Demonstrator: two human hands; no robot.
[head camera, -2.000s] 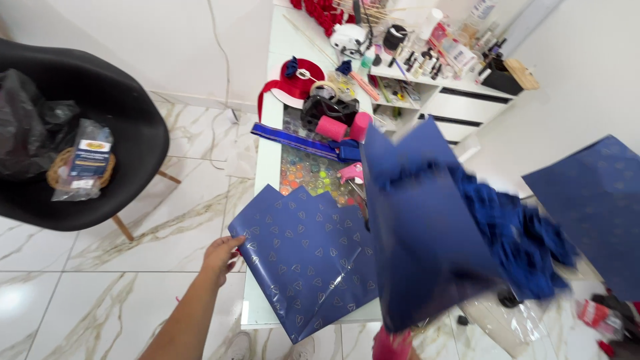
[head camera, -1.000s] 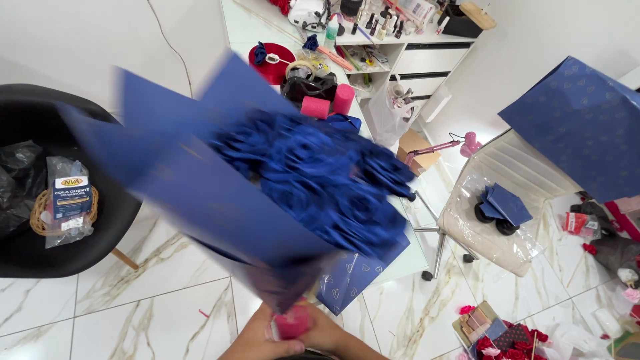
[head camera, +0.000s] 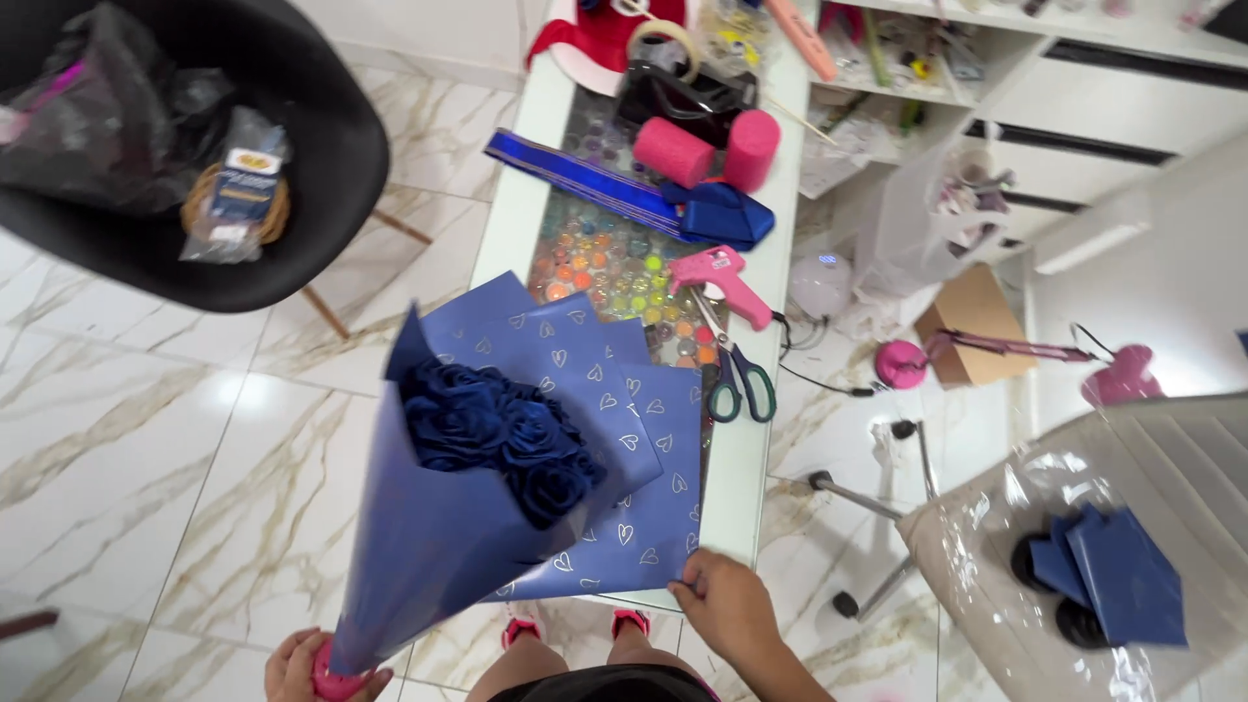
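Note:
My left hand (head camera: 317, 668), at the bottom left, grips the pink-wrapped handle (head camera: 339, 671) of a bouquet. Blue fabric roses (head camera: 497, 429) fill its cone of dark blue wrapping paper (head camera: 439, 546), which leans up and to the right over the table. With its thumb and fingers my right hand (head camera: 726, 600) pinches the lower right corner of blue paper sheets printed with hearts (head camera: 673, 468), which lie fanned on the table. Green-handled scissors (head camera: 733, 375) and a pink glue gun (head camera: 721, 278) lie beyond that hand. A blue ribbon (head camera: 585, 185) crosses the table farther up.
Pink rolls (head camera: 673, 151) and a roll of tape (head camera: 665, 49) are at the table's (head camera: 731, 507) far end. A black chair (head camera: 322, 224) with bags stands left. At right are a plastic-covered chair (head camera: 975, 585) holding blue paper pieces, a pink lamp (head camera: 1121, 375) and a white drawer unit (head camera: 1102, 97).
The bouquet has moved down and left; both hands were at its handle one second ago. My right hand has let go of it and now holds the corner of the sheets.

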